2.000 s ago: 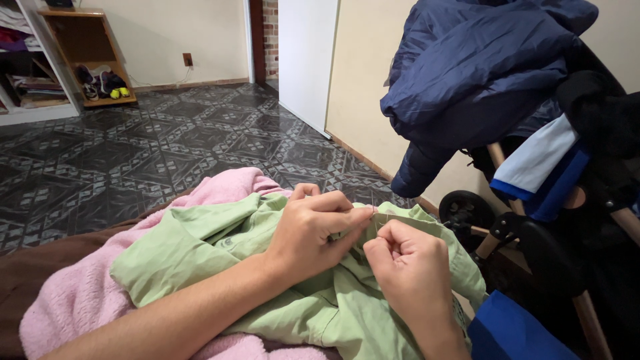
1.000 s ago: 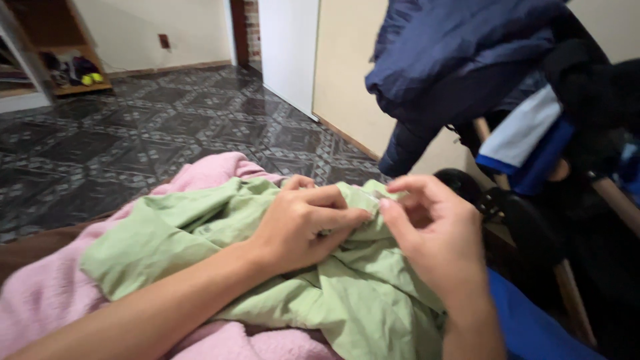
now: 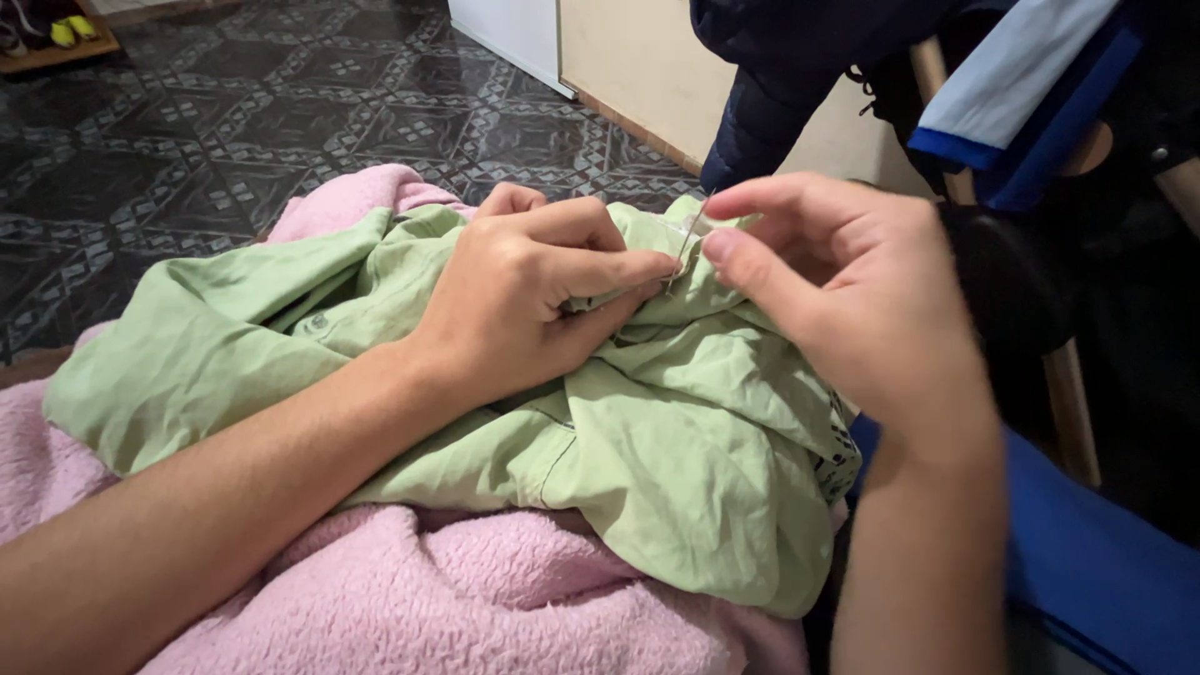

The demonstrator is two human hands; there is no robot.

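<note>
A light green garment (image 3: 694, 375) with a button and dark stitching lies bunched over a fluffy pink blanket (image 3: 469, 600). My left hand (image 3: 534, 281) rests on the garment, its thumb and index finger pinching something small at the fold, probably cloth. A thin sewing needle (image 3: 692, 232) stands tilted between the two hands, its lower end by the left fingertips. My right hand (image 3: 834, 272) is at the upper right of the garment, index fingertip beside the needle's upper end and thumb just below. Whether the right fingers touch the needle is hard to tell.
Beyond the blanket is a dark patterned tile floor (image 3: 281, 112). At the right, a navy padded jacket (image 3: 769, 112) and a light blue cloth (image 3: 1012, 84) hang over a dark frame. Blue fabric (image 3: 1087, 544) lies at the lower right. A wooden shelf (image 3: 66, 56) holds shoes at the upper left.
My right hand, its fingers curled together two seconds ago, now has thumb and index finger spread near the needle. My left hand keeps its pinch on the garment. The view has tilted down.
</note>
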